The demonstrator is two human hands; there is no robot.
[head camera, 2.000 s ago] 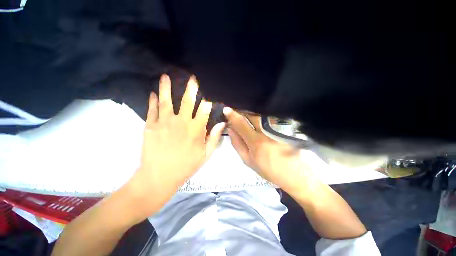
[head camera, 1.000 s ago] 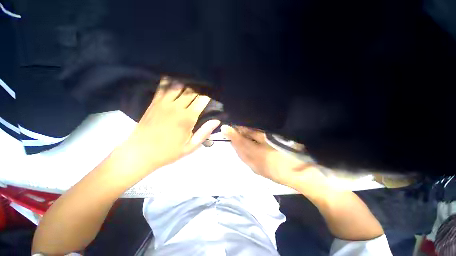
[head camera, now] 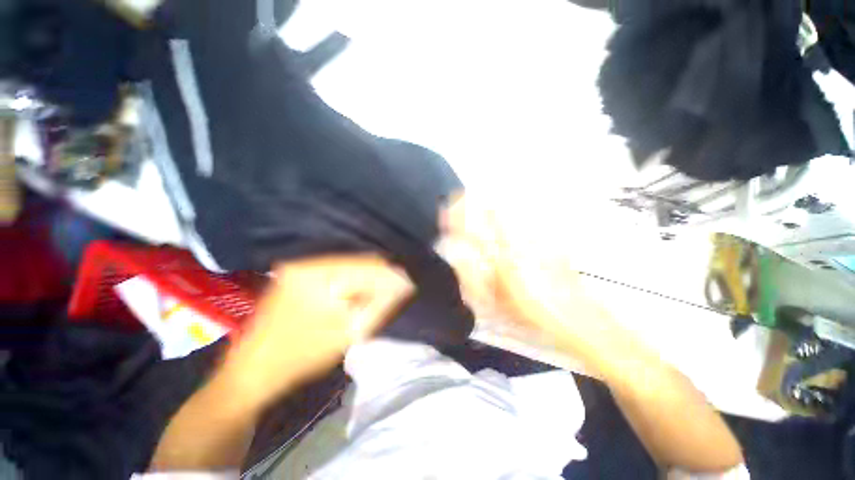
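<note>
A black garment with white stripes (head camera: 309, 159) hangs in a bulky strip from the upper left to the table's front edge. My left hand (head camera: 342, 295) is at its lower left side. The fingers are hidden in the cloth, which they appear to grip. My right hand (head camera: 492, 258) is blurred against the white surface. Its fingertips are at the garment's right edge, and I cannot tell whether they grip it. The presser foot and needle are not distinguishable.
A red plastic basket (head camera: 98, 281) with a white and yellow slip (head camera: 173, 319) is lower left. A dark fabric bundle (head camera: 712, 89) lies upper right. Yellow-brown scissors handles (head camera: 733, 274), a green strip (head camera: 771, 286) and a parts box (head camera: 804, 373) are at the right.
The dark cloth that filled the upper view has moved left and narrowed, exposing the white surface and right-side tools. My left hand has moved down; my right hand has moved slightly right.
</note>
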